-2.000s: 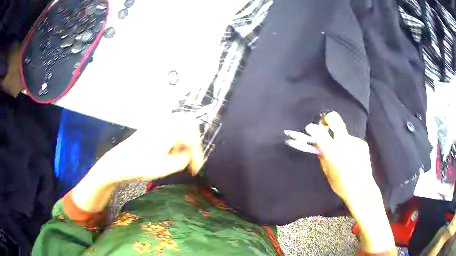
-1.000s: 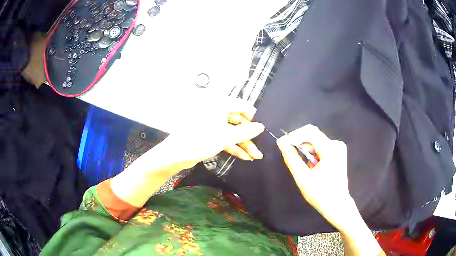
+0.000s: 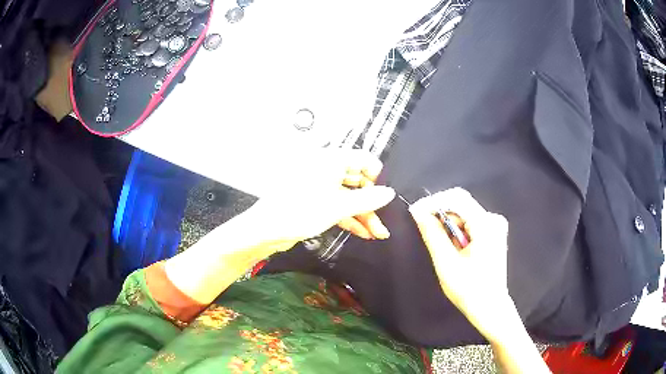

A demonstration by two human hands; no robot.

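The dark jacket lies over the table edge and my lap, its plaid lining showing along the left edge. My left hand pinches the jacket edge between thumb and fingers; whether a button is there is hidden. My right hand is right of it, fingertips a short gap away. It holds a thin needle at the fingertips, pointing at my left thumb. Small thread snips with a pinkish grip sit in the right palm.
A dark tray with a pink-red rim holds many buttons at upper left. A single button and a few others lie on the white tabletop. A blue crate is below the table edge. A red object is at lower right.
Two seconds ago my hands were farther apart and the snips pointed left from my right hand. They have since come together at the jacket edge. Over the last second they barely moved.
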